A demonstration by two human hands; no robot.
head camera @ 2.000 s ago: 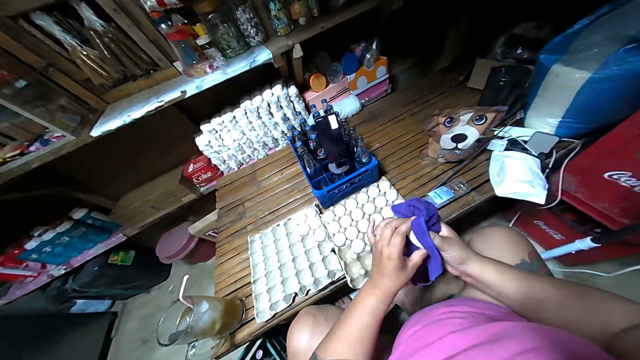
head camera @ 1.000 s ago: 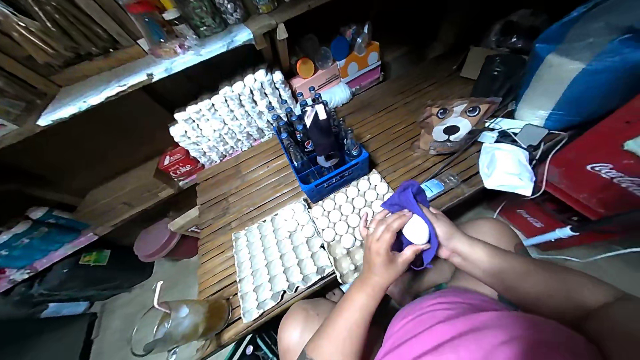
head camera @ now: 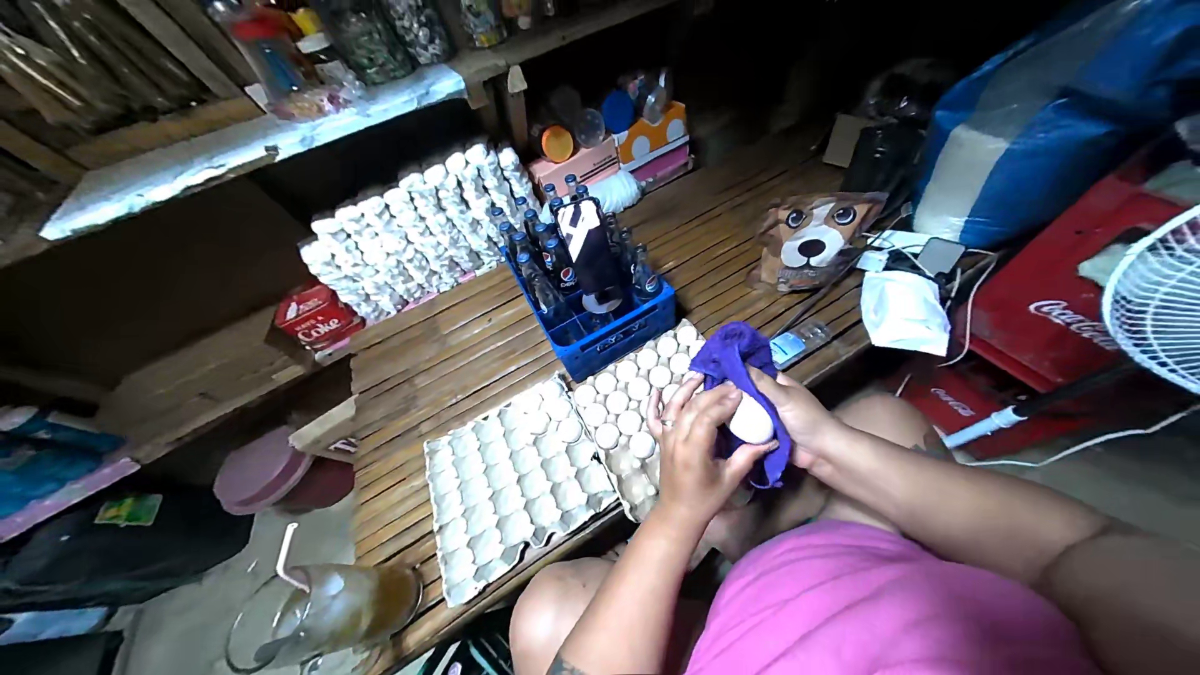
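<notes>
A white egg [head camera: 752,420] lies against a purple cloth [head camera: 734,351] between my two hands, above the table's front edge. My left hand [head camera: 698,441] grips the egg with thumb and fingers from the left. On the other side my right hand [head camera: 795,412] holds the cloth around the egg; some of its fingers are hidden. Just left of the hands is a cardboard egg tray holding many white eggs [head camera: 617,402], with bare cups at its near end. Beside it lies another egg tray [head camera: 506,502], mostly bare, with a few eggs near its far right corner.
A blue crate [head camera: 614,349] of glass bottles stands behind the trays, with stacked egg trays [head camera: 412,234] farther back. A glass mug [head camera: 347,600] with a straw is at lower left. A plastic bottle [head camera: 804,341], a dog-faced bag [head camera: 814,242] and a white fan [head camera: 1162,300] are at right.
Two seconds ago the egg was mostly covered by the hands and cloth; now more of it shows. Both hands stay together over the same spot near the filled tray.
</notes>
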